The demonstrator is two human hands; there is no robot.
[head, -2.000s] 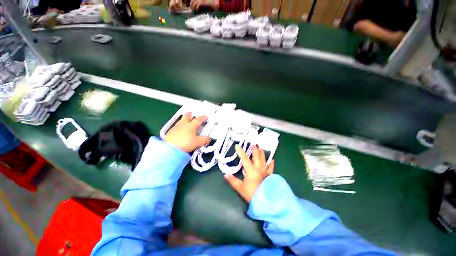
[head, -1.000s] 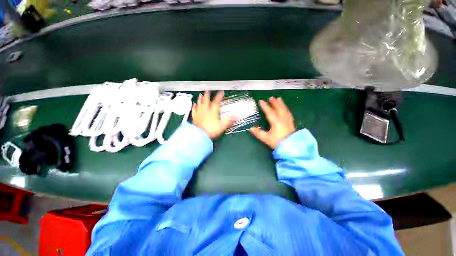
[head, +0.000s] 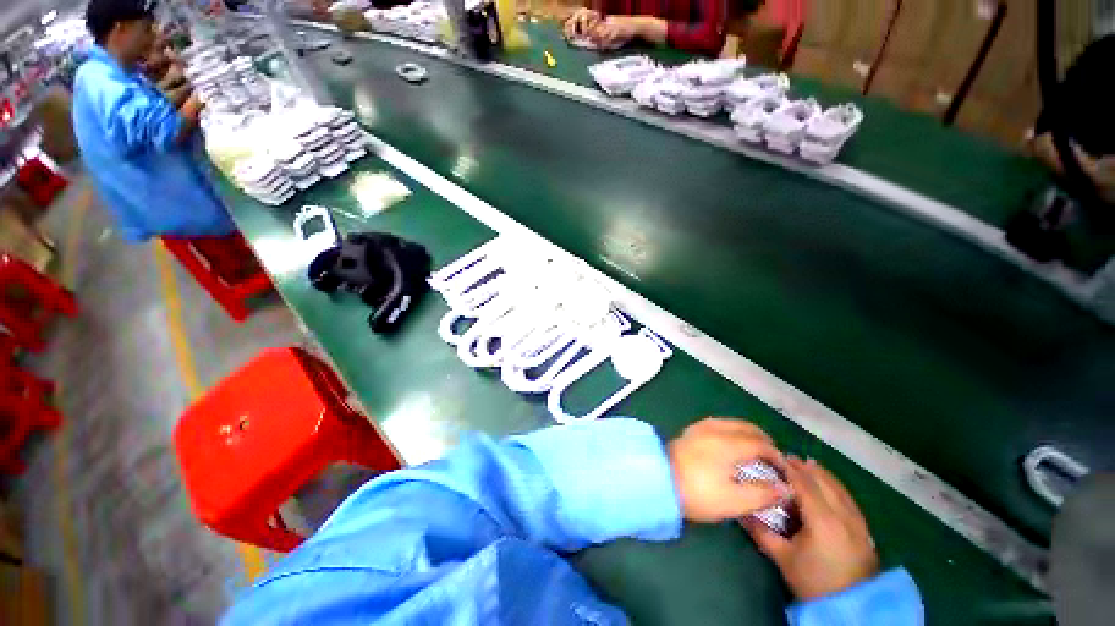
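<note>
My left hand (head: 724, 471) and my right hand (head: 828, 534) are close together over the green bench at the lower right. Between them they hold a bundle of thin wires (head: 768, 495), seen end-on as a small speckled patch; the rest is hidden by my fingers. A row of overlapping white plastic loop housings (head: 538, 312) lies on the bench to the left of my hands. The rightmost loop (head: 596, 385) lies with its round disc end towards the metal strip.
A black bundled item (head: 373, 275) and a single white loop lie further left. Stacked white parts (head: 287, 153) are beyond. A pale metal strip (head: 783, 397) runs along the bench. Red stools (head: 275, 434) stand below. People sit at the left and across.
My hands, open around the flat wires a second ago, have closed on the bundle and gathered it up. The view has swung left, bringing the stools and a worker into sight.
</note>
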